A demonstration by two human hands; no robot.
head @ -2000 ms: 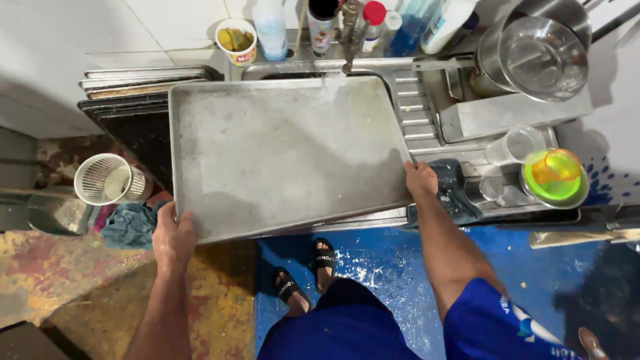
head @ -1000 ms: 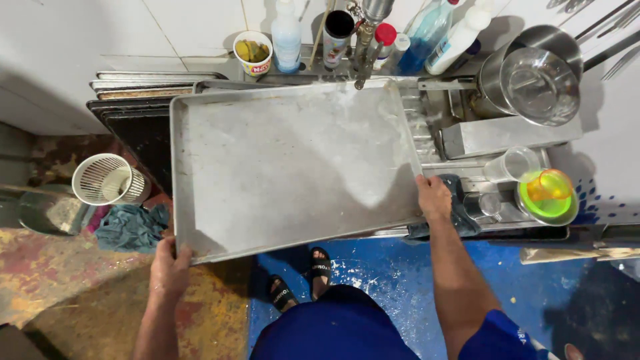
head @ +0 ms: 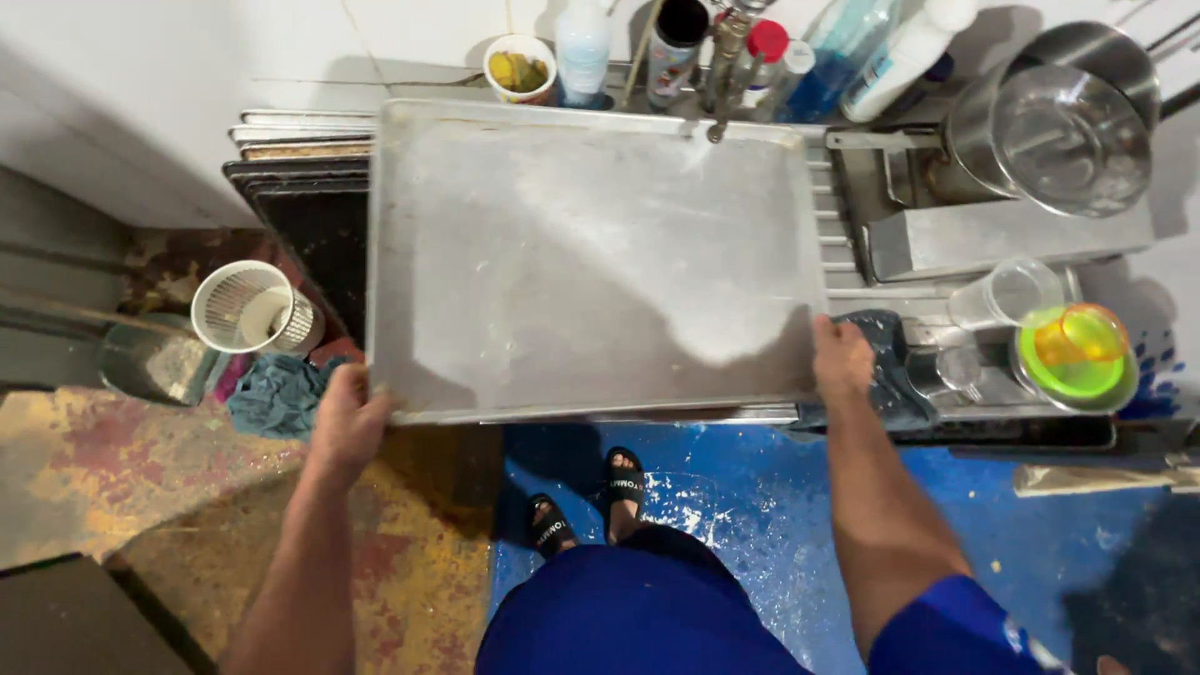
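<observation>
A large rectangular metal baking tray (head: 600, 262) is held over the sink, covering most of the basin. My left hand (head: 352, 417) grips its near left corner, and my right hand (head: 842, 361) grips its right edge close to the near corner. The metal faucet (head: 727, 66) hangs over the tray's far edge. Beside my right hand lies a dark wet cloth (head: 886, 366) on the sink's edge. To the left of the tray, several other baking trays (head: 309, 206) stand stacked, partly hidden behind it.
Bottles (head: 581, 56) and a paper cup with sponges (head: 520, 70) line the wall. Right of the tray are a metal pot (head: 1078, 56), a clear bowl (head: 1069, 141), a plastic cup (head: 1008, 295) and a green bowl (head: 1069, 370). A white basket (head: 244, 305) stands at left above a rag (head: 277, 394).
The tray has swung to lie more level, its right side no longer slanting as before. Both hands have kept their hold on it.
</observation>
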